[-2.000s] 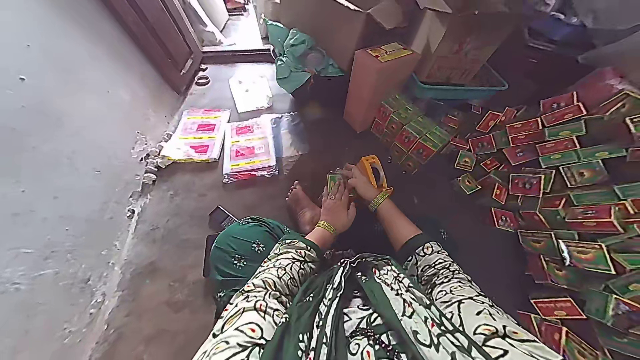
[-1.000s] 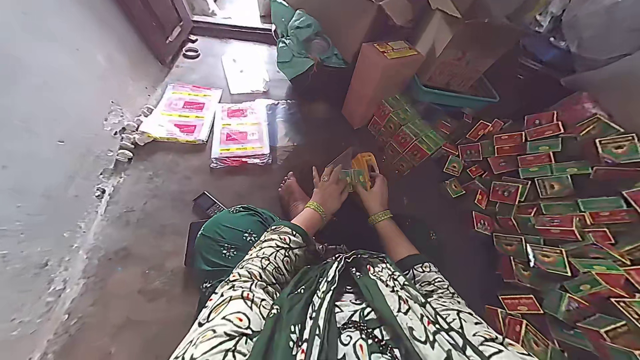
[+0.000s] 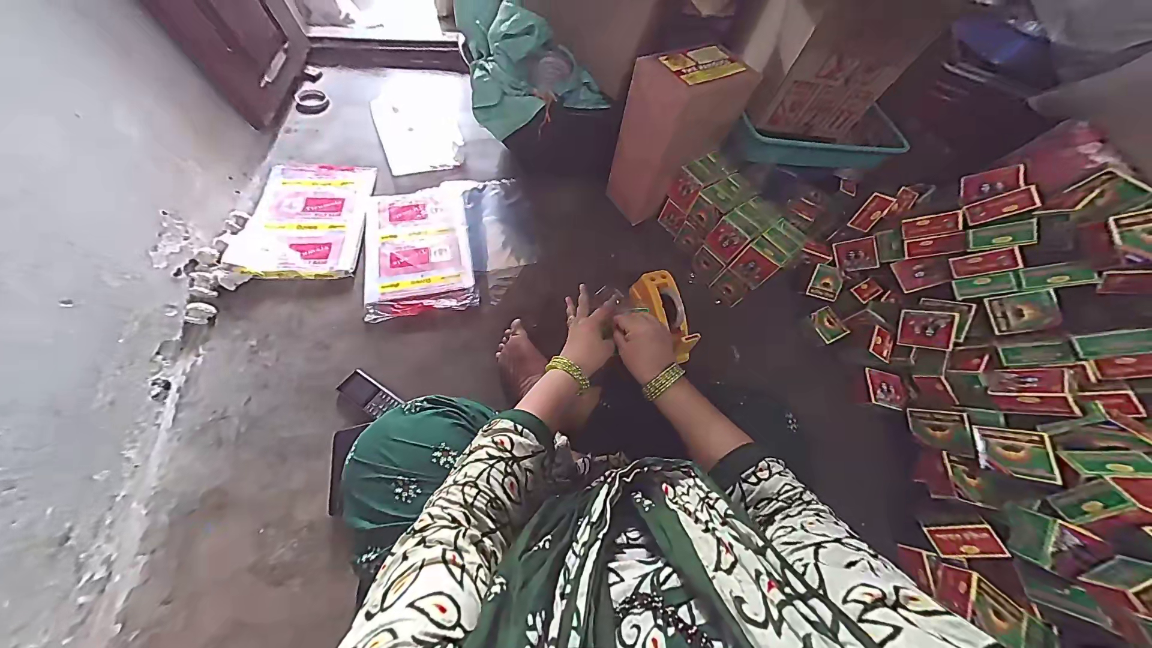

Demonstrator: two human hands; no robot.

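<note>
My left hand (image 3: 587,335) has its fingers spread and lies against a small green packet (image 3: 608,335), mostly hidden between both hands. My right hand (image 3: 643,344) is curled, its fingertips on the near side of that packet. Just right of my right hand, a yellow tape dispenser (image 3: 664,310) rests on the floor. Clear film seems to show by my fingertips, but it is blurred. Stacked red and green small boxes (image 3: 733,225) stand beyond the dispenser. Whether the left fingers pinch the packet is hidden.
Many red and green boxes (image 3: 927,329) are scattered at right. A tall carton (image 3: 675,126) stands beside a teal tray (image 3: 828,155). Printed plastic packs (image 3: 418,252) lie at left, with a keypad phone (image 3: 369,393) near my knee. A tape roll (image 3: 311,101) lies by the door.
The tape dispenser, behind or at my right hand a second ago, now rests at its right. My right hand has closed in beside my left, and my left fingers have spread.
</note>
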